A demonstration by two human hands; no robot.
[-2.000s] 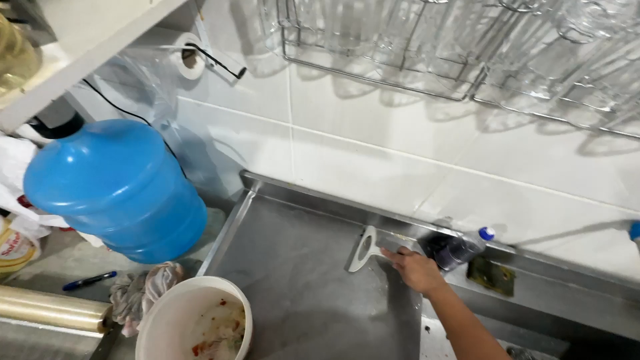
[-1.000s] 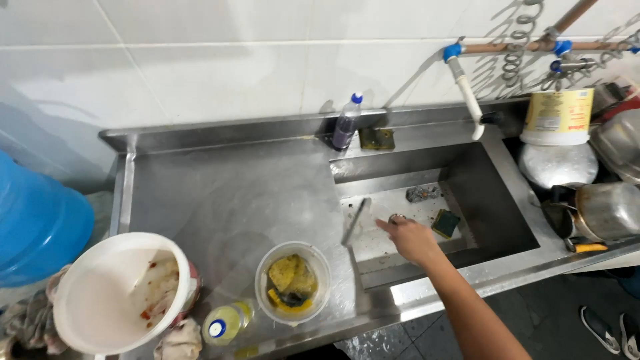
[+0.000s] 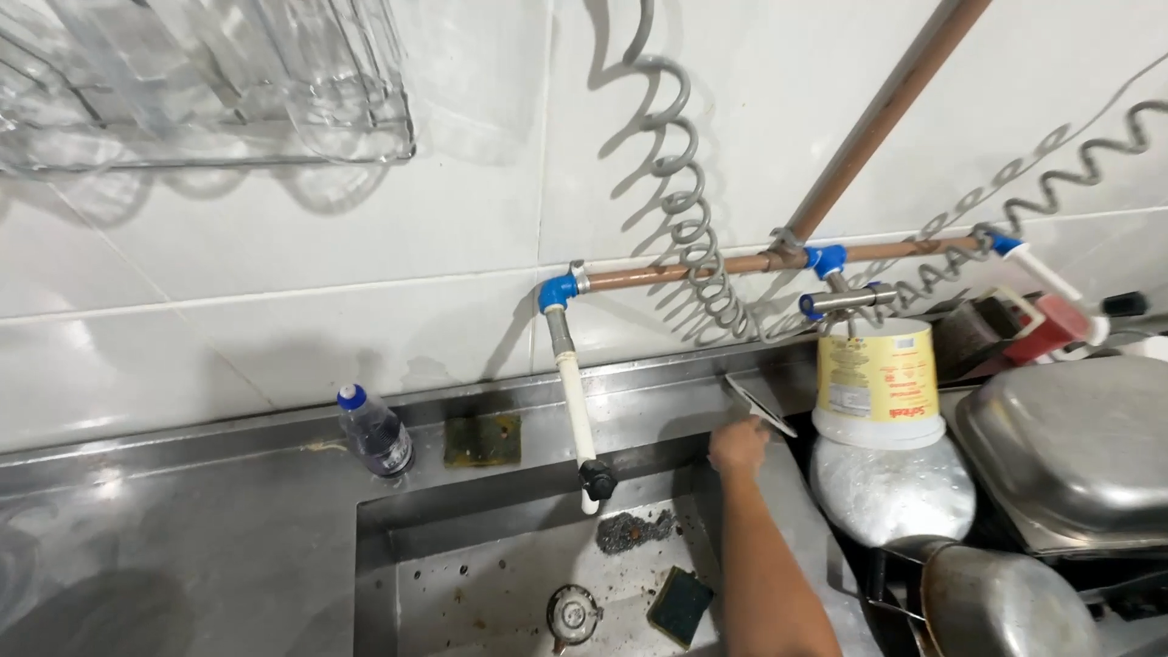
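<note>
My right hand [image 3: 741, 444] is closed on a white squeegee [image 3: 759, 406], whose blade lies on the steel rim at the back right of the sink. Below and to its left is the stainless steel sink basin [image 3: 484, 566]. Inside it are a green and yellow sponge [image 3: 680, 607], a steel wool pad [image 3: 636, 531] and the drain fitting [image 3: 574, 616]. On the ledge left of the tap [image 3: 575, 401] stand a dark bottle with a blue cap [image 3: 376, 433] and a flat scouring sponge [image 3: 483, 440]. My left hand is out of view.
A yellow and white plastic tub [image 3: 876, 383] sits upside down on a metal pot [image 3: 892, 488], beside a large steel pan [image 3: 1077, 447] and another pot [image 3: 1004, 602]. Coiled hoses [image 3: 680, 164] hang by the copper-coloured pipe [image 3: 675, 276]. A wire rack with glasses [image 3: 347, 155] is at upper left.
My right hand has moved with the squeegee from the left drainboard, past the basin, to the rim right of it. The view has swung to the right.
</note>
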